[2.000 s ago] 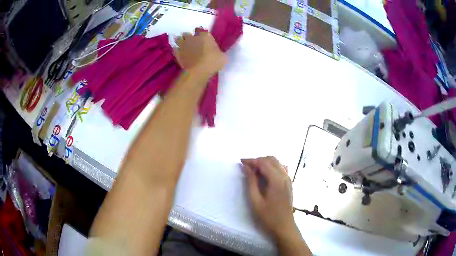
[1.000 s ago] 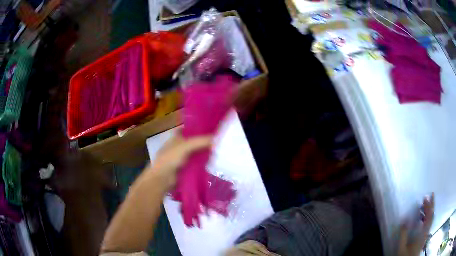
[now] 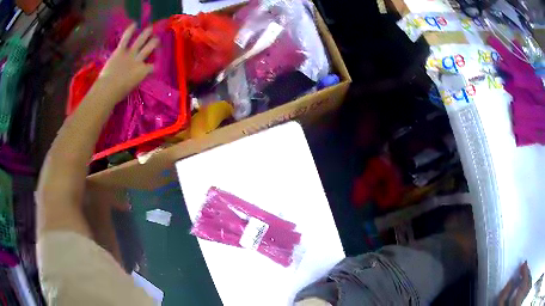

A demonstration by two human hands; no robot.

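Note:
Magenta zippers [image 3: 146, 110] lie heaped in a red basket [image 3: 183, 83] at the upper left. My left hand [image 3: 128, 63] is over the basket, on top of the zippers, with its fingers spread and nothing gripped. A clear bag of magenta zippers with a white label [image 3: 248, 227] lies on a white board [image 3: 263, 155] beside my lap. My right hand [image 3: 517, 290] is at the lower right edge by the white table, cut off and dark; its hold cannot be made out.
A cardboard box [image 3: 263, 116] holds the basket, red cloth [image 3: 209, 45] and clear plastic bags [image 3: 281, 42]. The white sewing table [image 3: 487, 197] is at the right, with more magenta zippers [image 3: 526, 113] on it. My lap [image 3: 370, 275] is at the bottom.
The magenta bundle has left my left hand, which has moved up and left over the basket and opened. The labelled bag on the board is now uncovered. The view has shifted from the table.

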